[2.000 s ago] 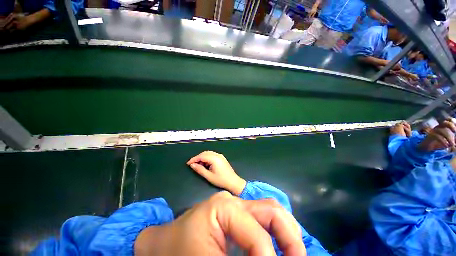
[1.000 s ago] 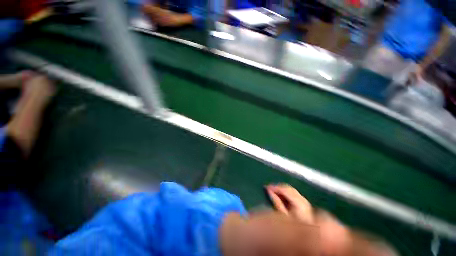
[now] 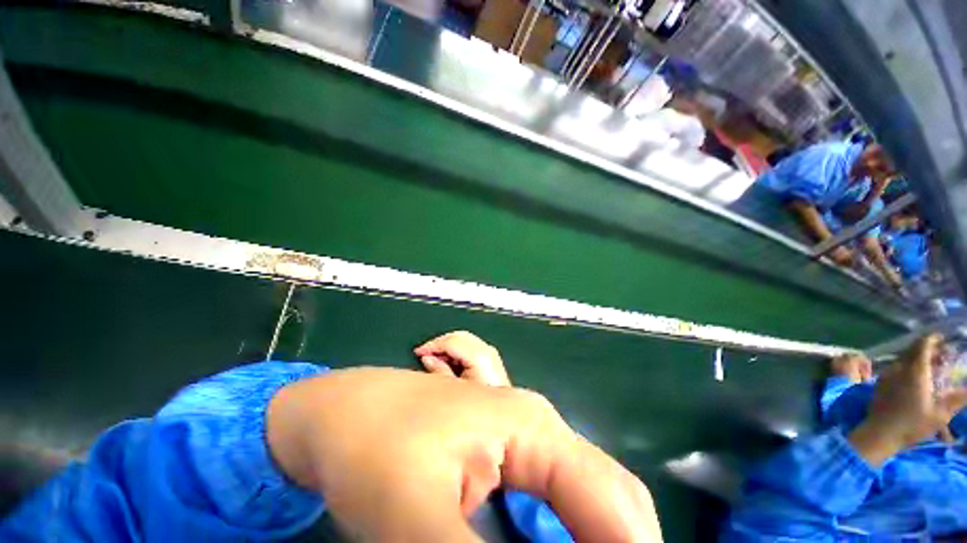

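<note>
My left hand (image 3: pixel 456 451) is large and near the camera, reaching in from the lower left in a blue sleeve. Its fingers bend down and the bottom edge cuts them off, so I cannot see whether they hold anything. My right hand (image 3: pixel 467 355) lies behind it, low over the dark green bench top (image 3: pixel 615 398), with curled fingers. Nothing shows in it, but my left hand hides part of it and its wrist.
A white guard rail (image 3: pixel 424 288) separates the bench from the green conveyor belt (image 3: pixel 424 202). A grey post (image 3: pixel 37 170) rises at the left. A small white strip (image 3: pixel 719 364) lies near the rail. A neighbouring person's hands (image 3: pixel 901 403) are at the right; other people sit across the belt.
The view swung left with blur, then back right. My left hand now covers more of my right hand. The neighbour's hand at the right is raised higher and more open.
</note>
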